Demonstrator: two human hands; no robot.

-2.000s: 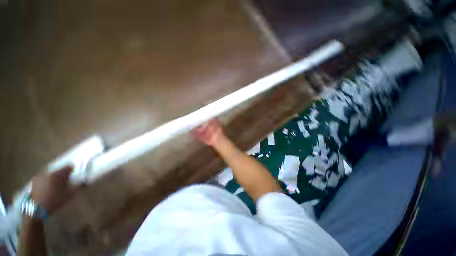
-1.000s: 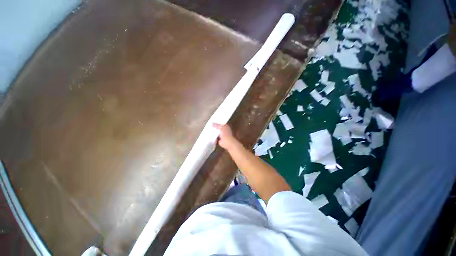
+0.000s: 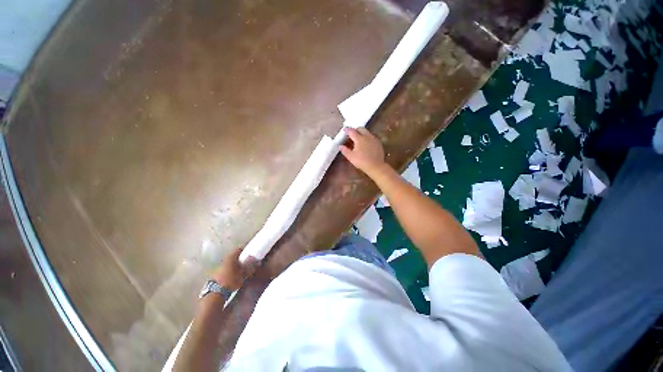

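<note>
A long white rolled sheet (image 3: 292,202) lies slantwise over the brown cutting table (image 3: 174,138), near its edge. It narrows at my right hand, and a loose flap sticks out just beyond. My right hand (image 3: 363,151) grips the narrow part with thumb and fingers. My left hand (image 3: 235,270), with a watch on the wrist, is closed around the roll nearer my body. More of the white strip shows beyond my left forearm at the bottom. The fingers of my left hand are partly hidden.
Many white paper scraps (image 3: 483,211) litter the green floor (image 3: 454,171) right of the table. Blue-grey cloth (image 3: 611,261) hangs or stands at the right. A silvery rail (image 3: 47,272) crosses the table at the left. A pale surface (image 3: 36,36) lies at the upper left.
My left hand has come back into view, now on the roll. My right hand has moved up and right along it. The roll has pinched narrow there, with a flap standing out.
</note>
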